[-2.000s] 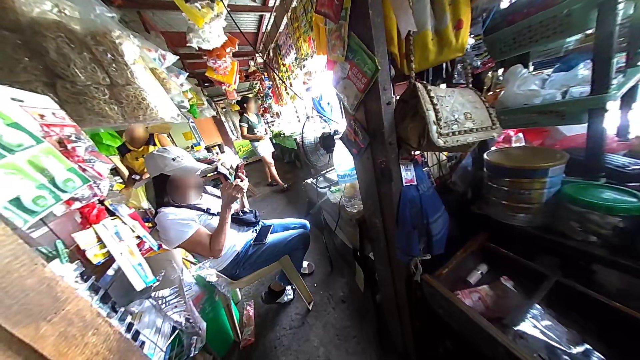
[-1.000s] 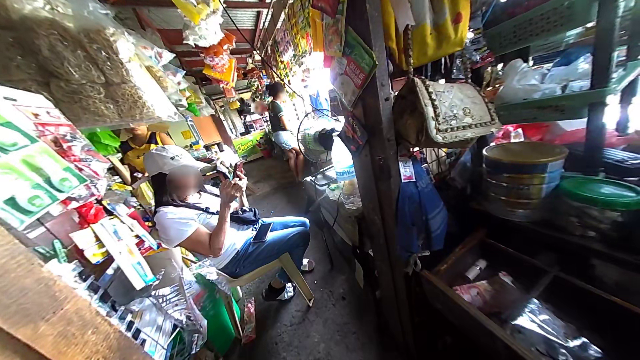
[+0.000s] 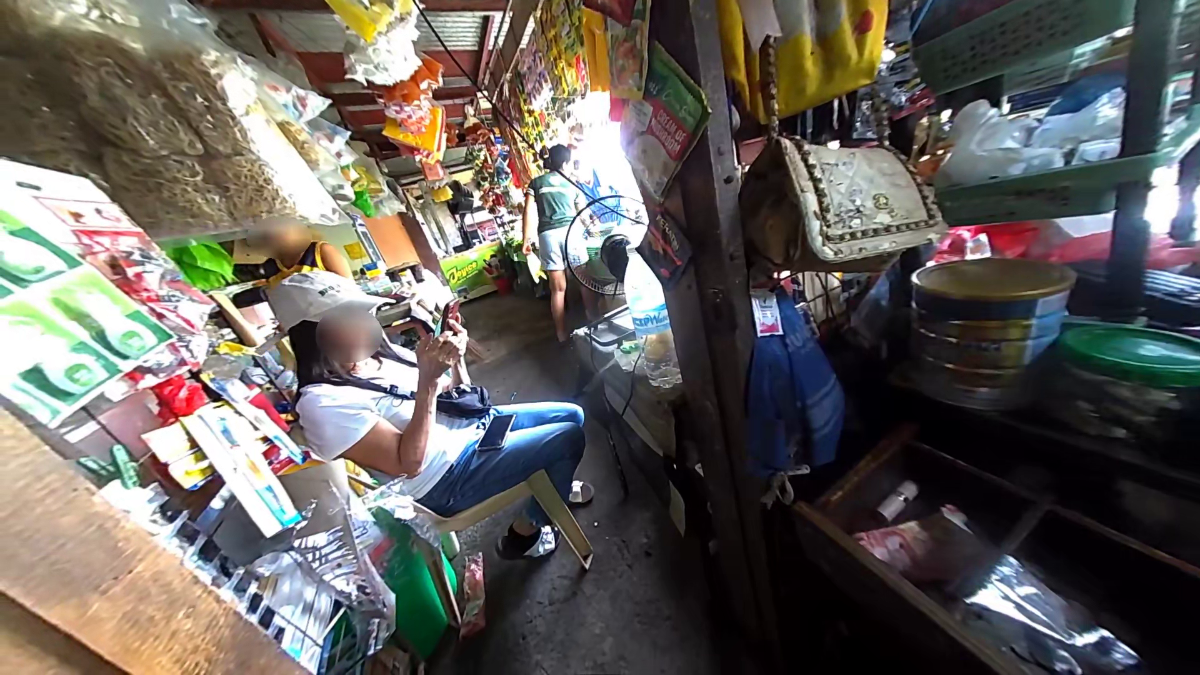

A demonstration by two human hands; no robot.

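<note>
Neither my left hand nor my right hand shows in the head view. At the lower right lies an open wooden drawer [image 3: 858,553] with compartments, holding a crumpled pinkish packet [image 3: 923,542] and a shiny plastic packet [image 3: 1041,609]. Above it stand a round metal tin [image 3: 989,328] and a tub with a green lid [image 3: 1139,356]. A worn cream handbag with a chain strap [image 3: 858,202] hangs beside a dark wooden post [image 3: 717,309], with a blue cloth bag [image 3: 792,394] below it.
A seated person in a white cap [image 3: 394,412] holds a phone on a plastic chair [image 3: 553,516]. Behind are another person at the left and one standing in the aisle [image 3: 555,225]. An electric fan [image 3: 609,248] and a water bottle [image 3: 649,319] are near the post. A wooden edge [image 3: 103,562] crosses the lower left.
The person in the aisle, at first facing this way, has turned and now stands with their back to me beside the fan. The seated person stays in the chair.
</note>
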